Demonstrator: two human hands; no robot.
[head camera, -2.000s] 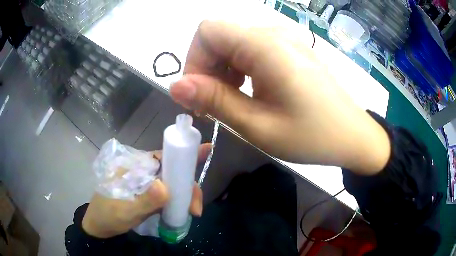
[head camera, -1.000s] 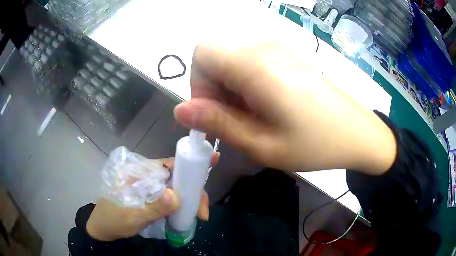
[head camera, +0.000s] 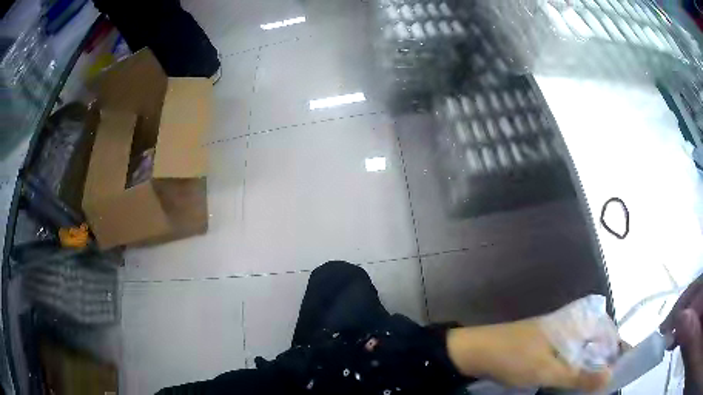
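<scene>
My left hand (head camera: 512, 351) is at the lower right, closed around the white dispensing syringe barrel (head camera: 641, 361) and a bunch of crinkled clear film (head camera: 583, 330). The barrel lies slanted, with its narrow outlet pointing up and right. Its other end is hidden by my hand or outside the picture. My right hand (head camera: 688, 320) is blurred and cut off by the right edge. Its fingertips are close to the outlet; whether they touch it or hold anything cannot be told.
A black loop (head camera: 615, 217) lies on the white table sheet (head camera: 647, 154) at the right. Blister trays (head camera: 501, 127) with white parts stand beside the table's edge. An open cardboard box (head camera: 181, 127) is on the left of the tiled floor (head camera: 308, 193). A person's dark-clothed leg (head camera: 173, 38) is at the top left.
The view has swung to the left, so the table and both hands now sit at the right side. The barrel has gone from nearly upright to slanted. The box and leg have come into view.
</scene>
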